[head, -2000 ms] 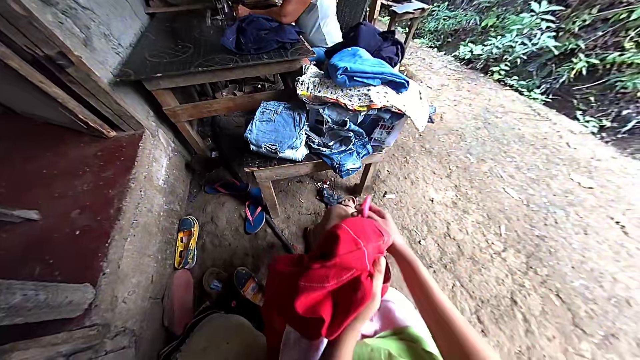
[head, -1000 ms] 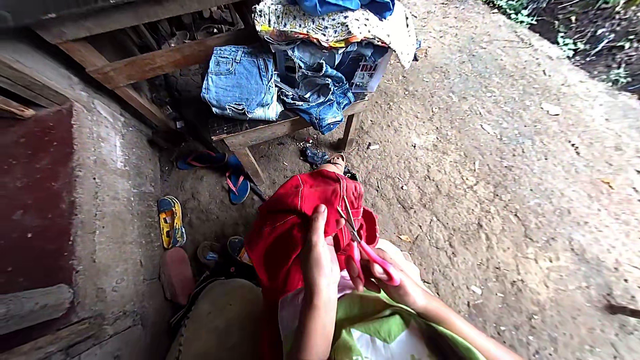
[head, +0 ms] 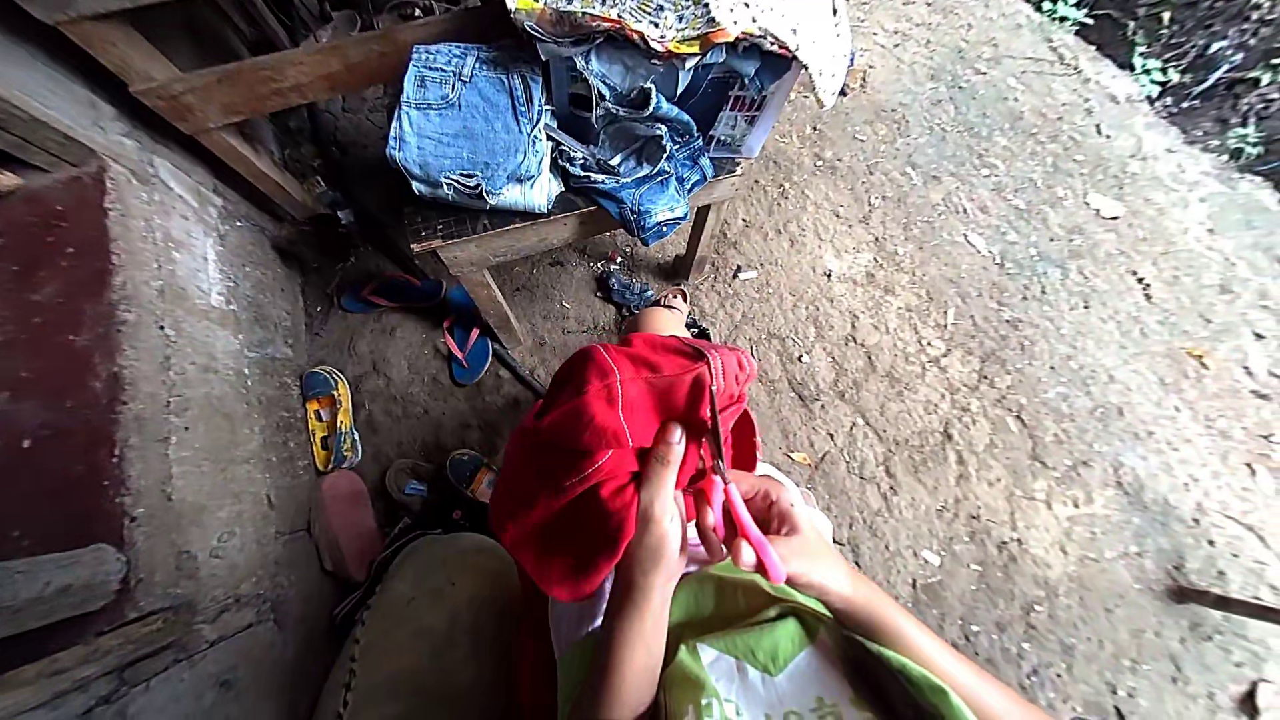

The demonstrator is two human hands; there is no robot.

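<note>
Red fabric (head: 600,430) with pale stitched seams lies bunched over my lap. My left hand (head: 655,510) grips its right part, thumb on top and the fingers hidden beneath. Pink-handled scissors (head: 742,520) are in my right hand (head: 780,530), just right of my left thumb. Their narrow blades point away from me along a stitched seam near the fabric's right edge and look nearly closed. Green and white cloth (head: 780,650) shows under my forearms.
Ahead, a low wooden bench (head: 540,240) bears folded jeans (head: 470,125), torn denim (head: 640,150) and patterned cloth (head: 700,25). Blue flip-flops (head: 467,350) and a yellow-blue shoe (head: 331,420) lie on the ground at left, beside a concrete ledge (head: 210,400).
The scissors, seen in my right hand one second ago, now have their blades closer together. My left hand still holds the red fabric. The view has tilted down since two seconds ago.
</note>
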